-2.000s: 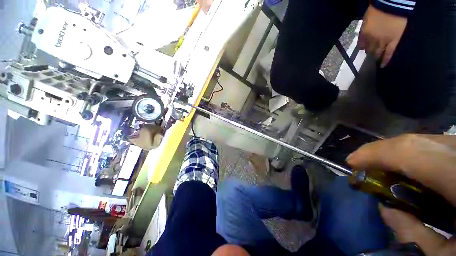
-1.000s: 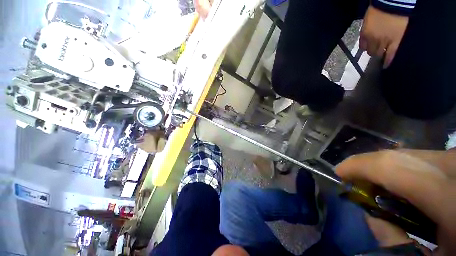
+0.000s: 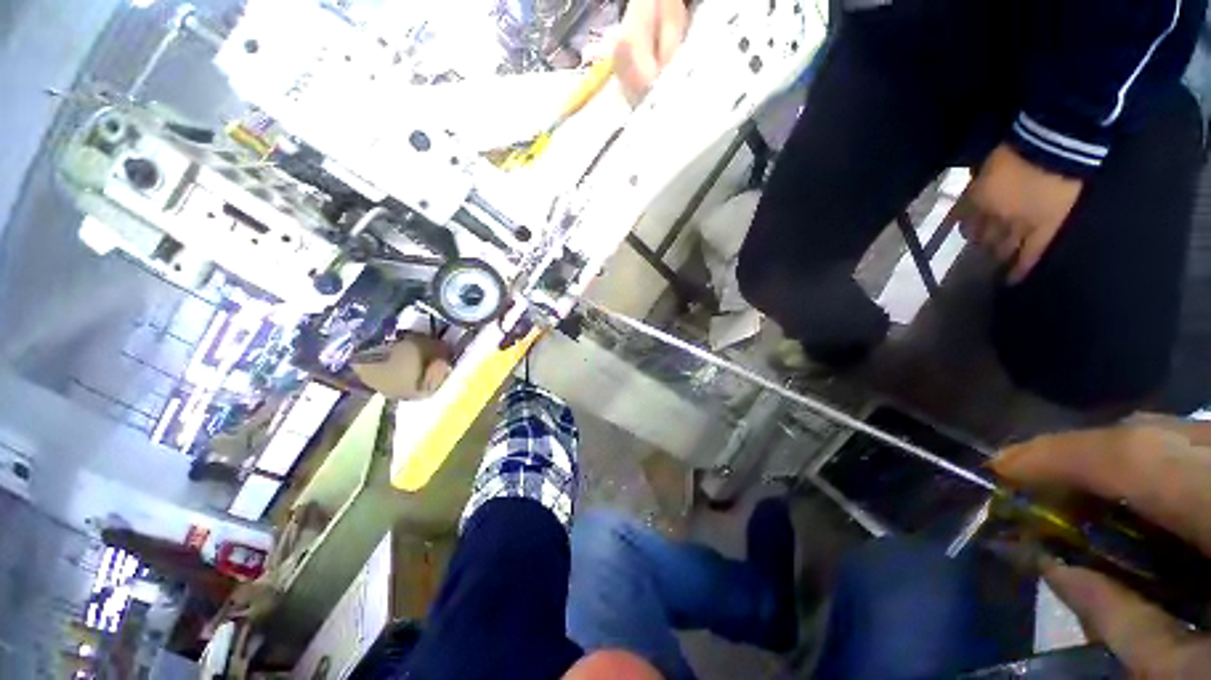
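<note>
My right hand [image 3: 1129,518], cut off by the right edge, grips the yellow and black handle of a long screwdriver [image 3: 797,396]. Its thin silver shaft runs up and left to small metal parts beside the dark wheel [image 3: 472,292] of the white sewing machine [image 3: 359,93]. Whether the tip touches a screw is too small to tell. A dark blue sleeve with a plaid cuff [image 3: 526,452] reaches up from the bottom to the yellow table edge [image 3: 458,419]; it looks like my left arm, and no hand shows clearly at its end.
A seated person in dark clothes is at upper right, one hand [image 3: 1023,206] on the lap. Another hand [image 3: 651,43] is at the machine's white bed. A treadle [image 3: 890,472] and metal stand are below. A brown rounded thing [image 3: 399,365] sits beside the wheel. Jeans-clad legs [image 3: 664,578] are at the bottom.
The machine looks larger and has shifted right in view. The screwdriver stays in my right hand, with its tip end still beside the wheel. The hand at the bed shows more fully.
</note>
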